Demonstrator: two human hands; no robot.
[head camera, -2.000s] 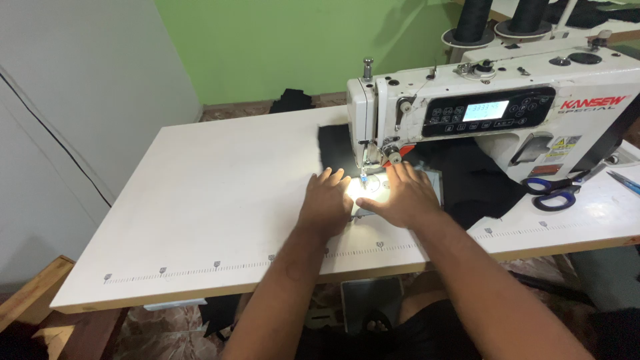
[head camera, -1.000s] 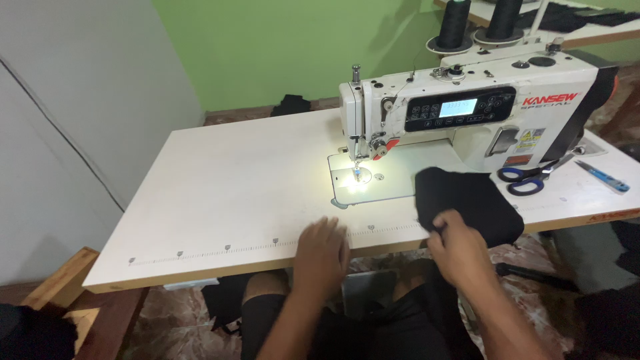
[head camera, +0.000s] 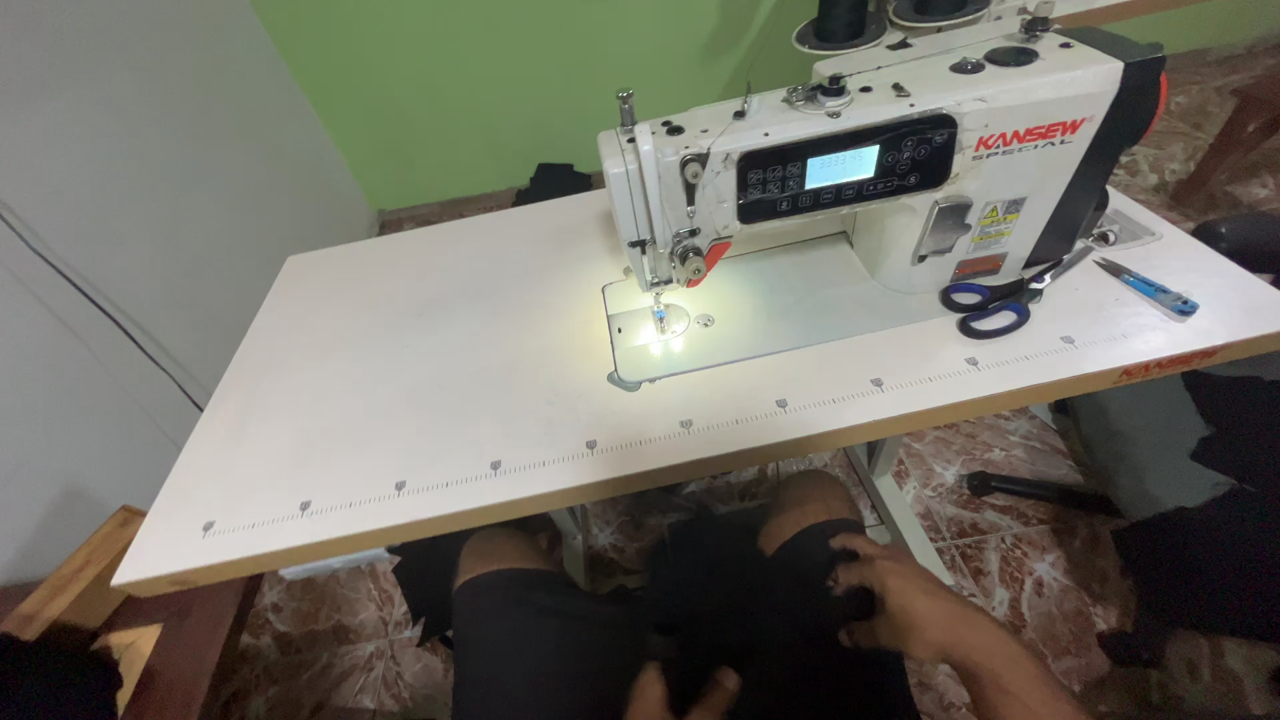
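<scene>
Dark fabric lies over my lap, hard to tell apart from my black shorts. My right hand is at its right side over my knee, fingers bent against dark cloth; blur and dark hide its grip. At the bottom edge only a few fingers of my left hand show, against the cloth. Beyond both hands stands a white Kansew sewing machine with its lamp lit over the needle plate; no cloth is under the needle.
Scissors with blue and black handles and a blue utility knife lie right of the machine on the white table. Thread cones stand behind. A wooden piece of furniture is at the lower left, and black cloth at the right.
The black fabric was under the needle, then at the table's front edge by my right hand; it is now down over my lap. Both hands have moved from the table to my lap.
</scene>
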